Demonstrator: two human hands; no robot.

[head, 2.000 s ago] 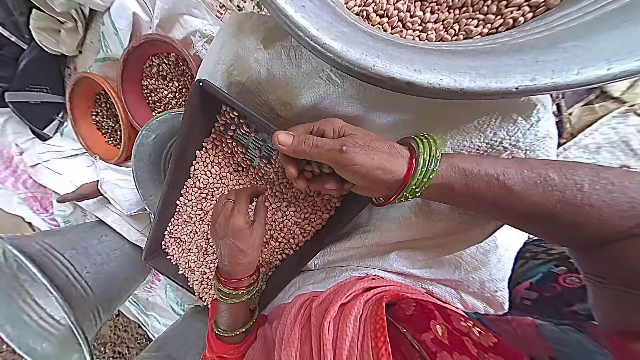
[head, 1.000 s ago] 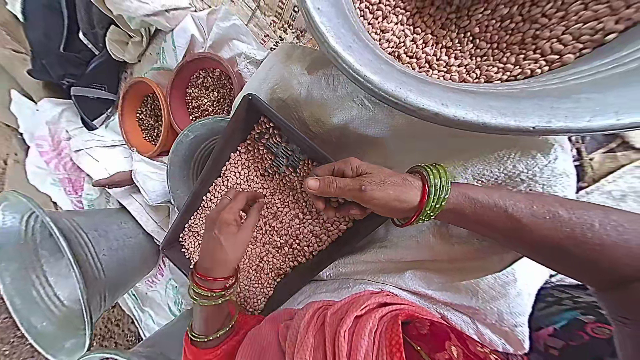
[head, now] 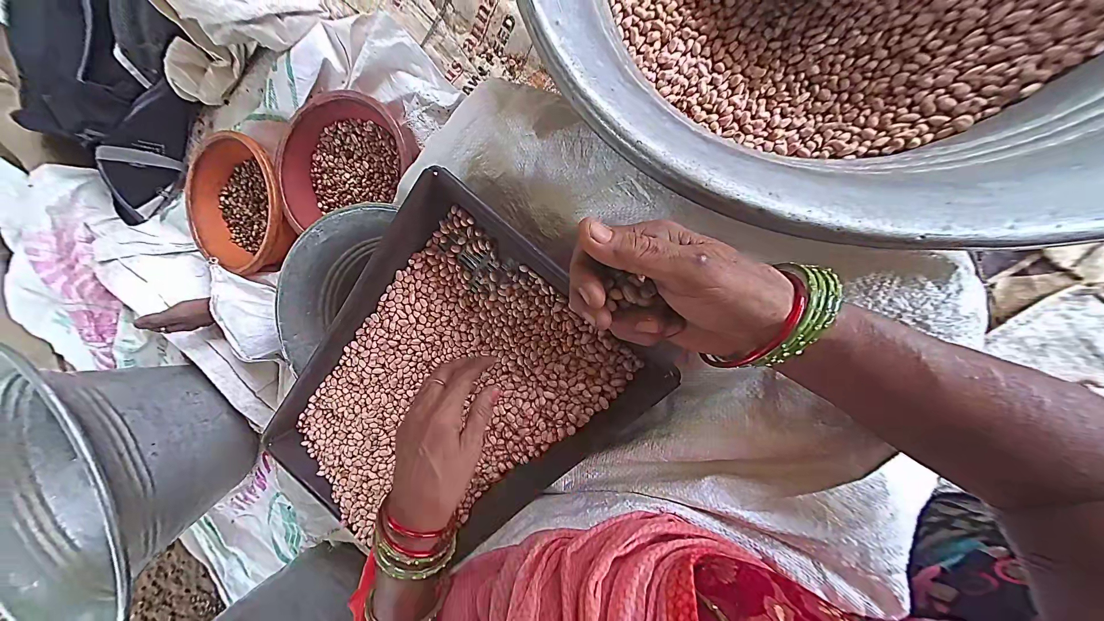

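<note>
A dark rectangular tray (head: 552, 500) lies tilted across a white woven sack (head: 733, 431), with a spread of pinkish-brown nuts or beans (head: 371, 388) in it. Over the tray's right corner, my right hand (head: 673, 289) is curled around several darker nuts or beans, which show between the fingers. My left hand (head: 444, 431) rests on the pale ones near the tray's middle, its fingers loosely apart; what lies under the palm is hidden. A darker patch (head: 483, 263) of them, with something greyish among them, sits toward the tray's upper corner.
A large metal basin (head: 776, 207) of the same pinkish-brown pieces stands at top right. Orange (head: 203, 203) and reddish (head: 297, 185) bowls hold darker pieces. A round metal vessel (head: 302, 276) sits beside the tray, a big metal vessel (head: 164, 448) at left, and a black bag (head: 95, 78) at top left.
My right hand has moved from over the tray's contents out to its right edge, with dark pieces in it. My left hand, raised a second ago, has come down onto the contents.
</note>
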